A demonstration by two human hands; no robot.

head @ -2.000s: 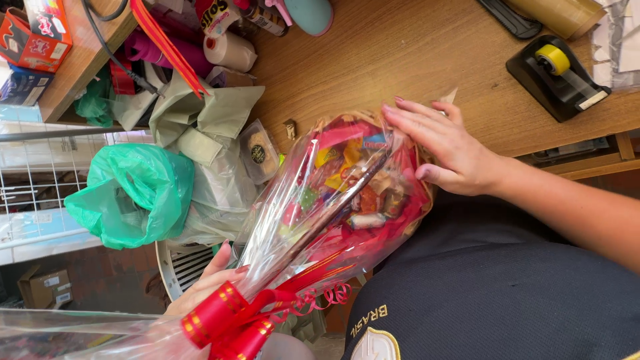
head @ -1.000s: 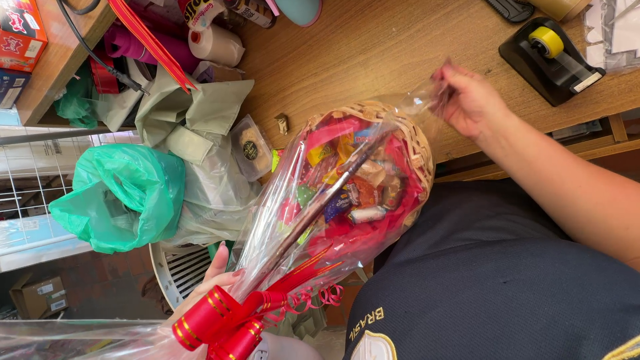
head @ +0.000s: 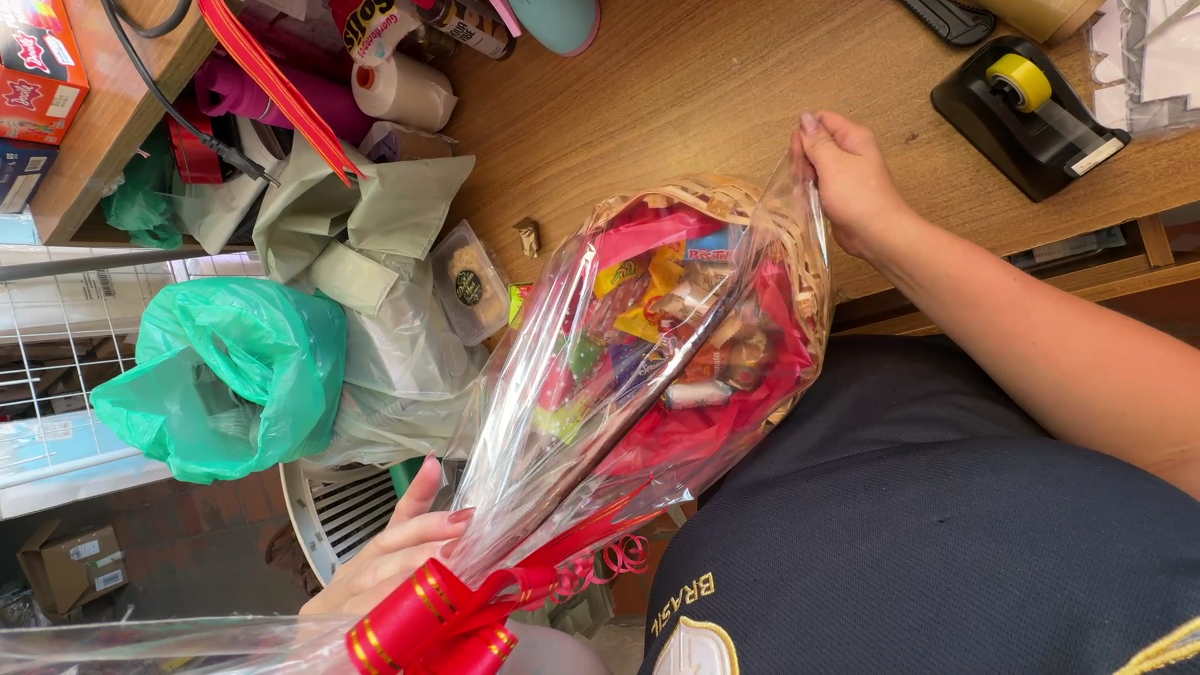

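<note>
A wicker basket (head: pixel 808 281) lined with red paper holds wrapped candies (head: pixel 656 309) and is wrapped in clear cellophane (head: pixel 525 375). A long dark stick-like piece (head: pixel 647 398) crosses it under the film. My right hand (head: pixel 848 183) pinches the film's edge at the basket's upper right, thumb against fingers. Low on the left, my left hand (head: pixel 403 553) is at the gathered film beside a red ribbon bow (head: pixel 422 609) with gold stripes; its palm is partly hidden behind the wrap. Curled red ribbon (head: pixel 600 572) hangs near the bow.
A black tape dispenser (head: pixel 1031 122) stands on the wooden table (head: pixel 656 84). Left of the basket are a clear plastic tub (head: pixel 469 286), a small wrapped candy (head: pixel 528 237) and a green plastic bag (head: pixel 225 375). A spool (head: pixel 403 91) and a hanging red ribbon (head: pixel 281 89) are farther up.
My right hand lay on the wrapped basket's upper edge two seconds ago; it now holds the film's edge, pulled out from the basket. The left hand stays near the bow.
</note>
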